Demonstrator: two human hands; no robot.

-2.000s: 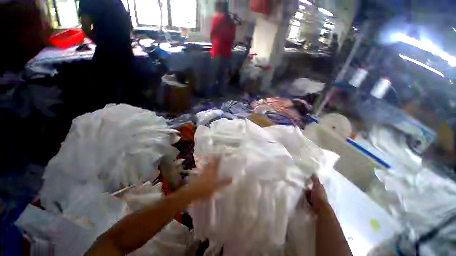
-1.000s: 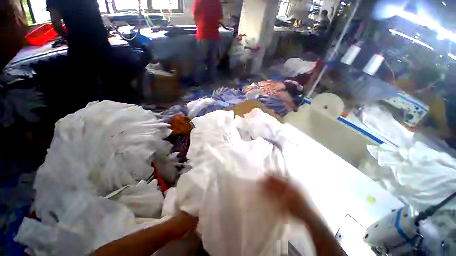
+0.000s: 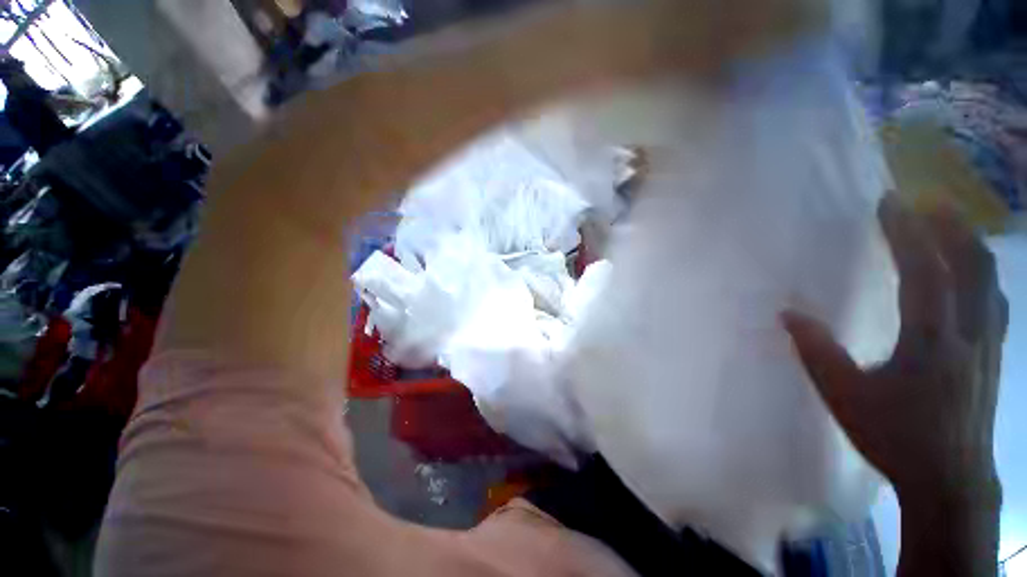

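Observation:
A white garment piece point(image 3: 721, 293) hangs as a large, blurred sheet right of centre. My left arm arches from the lower left across the top, and my left hand point(image 3: 766, 28) is blurred at the upper edge, above the cloth; its fingers cannot be made out. My right hand point(image 3: 929, 338) is at the right side of the cloth, with thumb and fingers spread; it overlaps the cloth but no grip shows. A ruffled bundle of white pieces point(image 3: 484, 282) lies beyond, left of the hanging cloth.
A red plastic basket point(image 3: 434, 411) stands under the white bundle. The white machine table point(image 3: 1014, 394) shows at the right edge, with brown cardboard point(image 3: 946, 169) and patterned cloth behind it. Dark and red cloth heaps point(image 3: 96, 361) lie at the left. A window is at the upper left.
The view has swung left and down. My left arm has risen across the picture, and the white cloth now hangs close in front. The machine has left the view; the red basket has appeared.

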